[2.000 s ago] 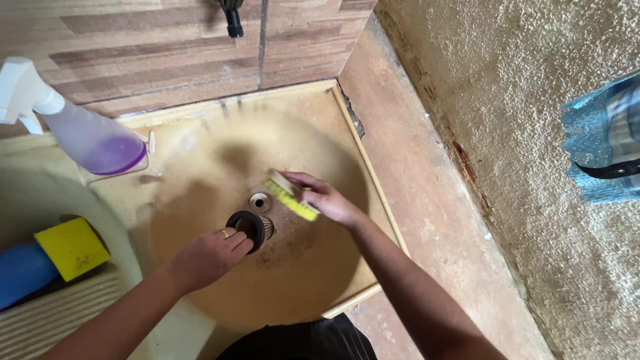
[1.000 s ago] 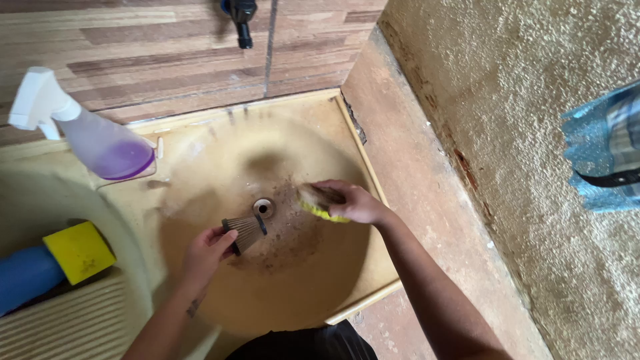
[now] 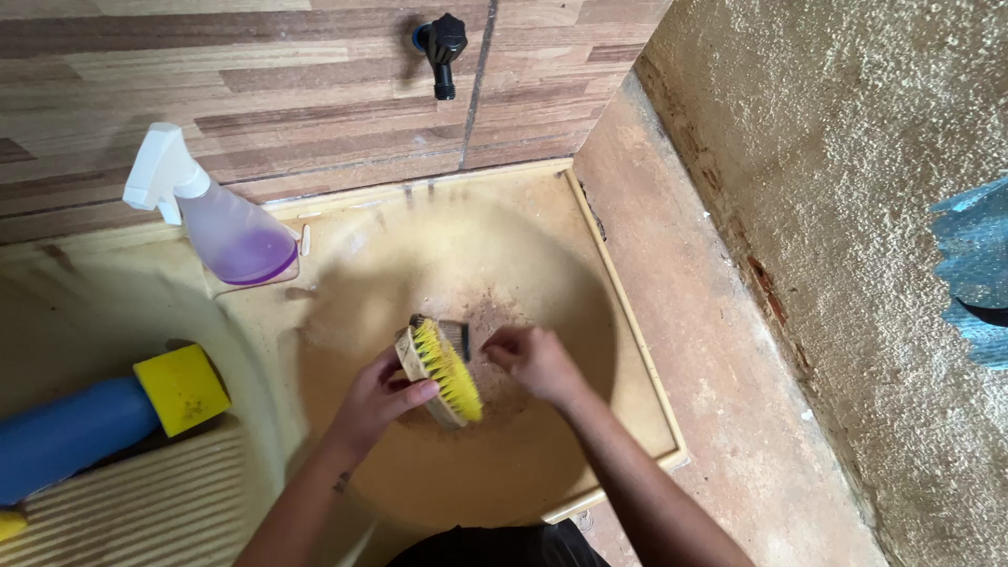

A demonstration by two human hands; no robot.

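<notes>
My left hand (image 3: 387, 398) holds a scrub brush (image 3: 449, 378) with yellow bristles and a pale back, bristles turned to the right. Behind the brush a dark ribbed cylindrical strainer (image 3: 455, 335) shows in part; whether my left fingers also hold it is hidden. Just right of both is my right hand (image 3: 535, 361), its fingers curled and pinched close together, slightly blurred, with nothing visible in them. Both hands are over the round basin (image 3: 472, 488) of a cream sink, which has dark specks of dirt around its middle. The drain is hidden.
A spray bottle (image 3: 240, 232) with purple liquid stands on the sink ledge. In the left basin a blue bottle (image 3: 79, 429) with a yellow cap (image 3: 183, 390) lies above the ribbed washboard (image 3: 150, 504). A black tap (image 3: 443, 51) juts from the wall. Blue plastic (image 3: 972, 276) hangs at right.
The brush has passed from my right hand to my left. A second ago my left hand held the strainer in plain view; now the brush partly covers it.
</notes>
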